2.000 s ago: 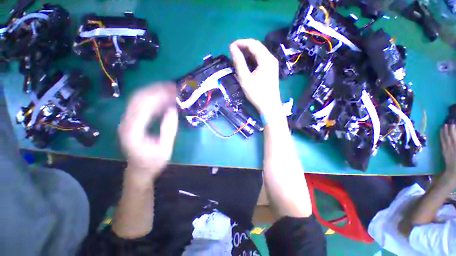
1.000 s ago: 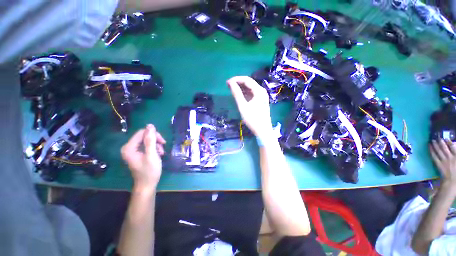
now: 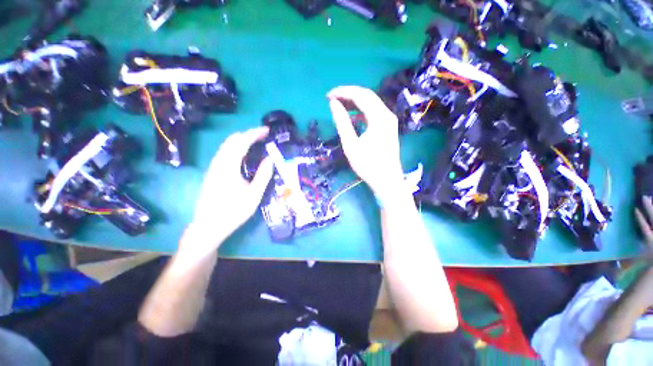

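Note:
A black half-assembled unit (image 3: 309,207) lies on the green bench mat in front of me, its barrel end toward the back. A white ribbon cable (image 3: 296,187) runs along it, with thin red and yellow wires beside it. My left hand (image 3: 233,179) holds the unit's left side near the barrel, fingers and thumb around the edge. My right hand (image 3: 372,143) is over the unit's side arm at the right, its thumb and index fingertips close together. Whether it pinches something tiny cannot be told.
Similar black units lie at the left (image 3: 172,93) and lower left (image 3: 86,179). Several more are piled at the right (image 3: 501,143), close to my right hand. Other parts lie along the back. A person's hand (image 3: 644,218) is at the right edge. A red stool (image 3: 494,314) is below the bench.
My left hand has moved up and right onto the unit. Over the two seconds the unit has turned so its ribbon runs front to back. My right hand keeps its curled pose.

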